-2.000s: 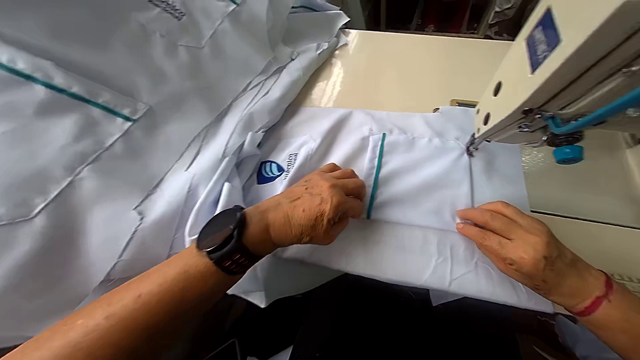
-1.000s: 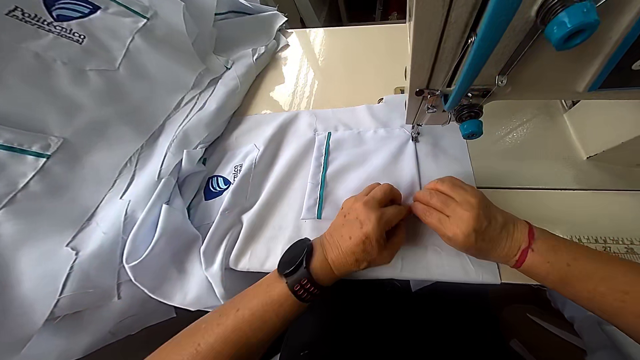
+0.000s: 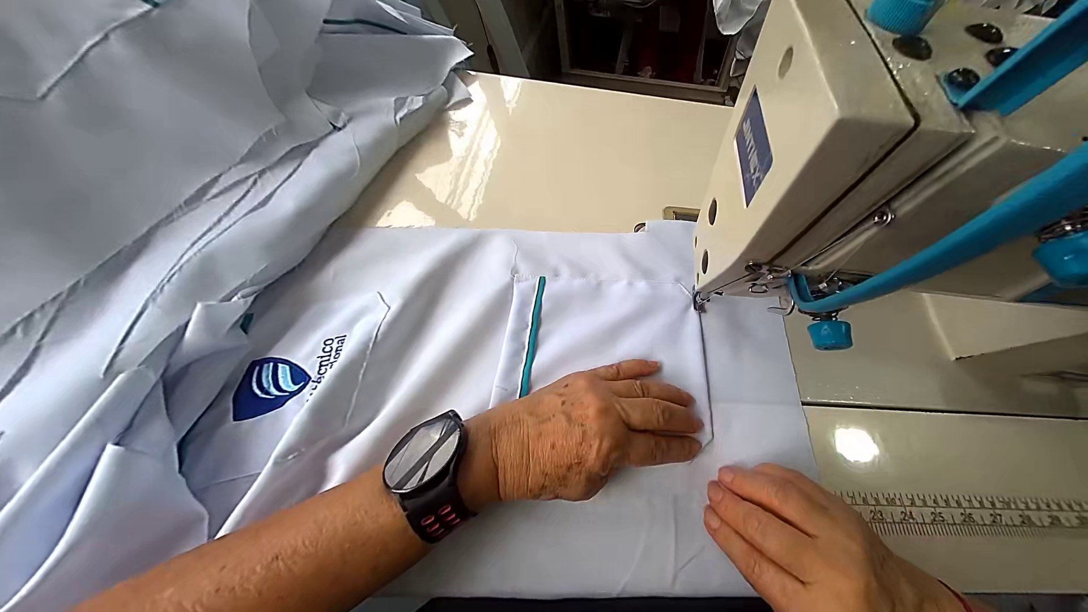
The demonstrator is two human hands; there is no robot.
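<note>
White fabric [image 3: 595, 544] lies on the bed of an industrial sewing machine [image 3: 816, 153]. On it is a white patch pocket [image 3: 620, 331] with a teal piping strip [image 3: 532, 336] near its left edge. The presser foot [image 3: 699, 302] stands at the pocket's upper right corner. My left hand [image 3: 595, 429], with a black watch on the wrist, rests flat on the pocket's lower part, fingertips by its right edge. My right hand [image 3: 790, 535] lies on the fabric below and right of the pocket, fingers together and extended, gripping nothing visible.
Piled white garment pieces [image 3: 153, 153] cover the left side, one bearing a blue embroidered emblem [image 3: 270, 388]. A measuring tape or scale [image 3: 960, 514] runs along the table at right. The machine head, with blue parts, overhangs the upper right.
My hands, together at the pocket's right edge one second ago, are now apart. The left lies flat on the pocket; the right is lower on the fabric. The view has shifted.
</note>
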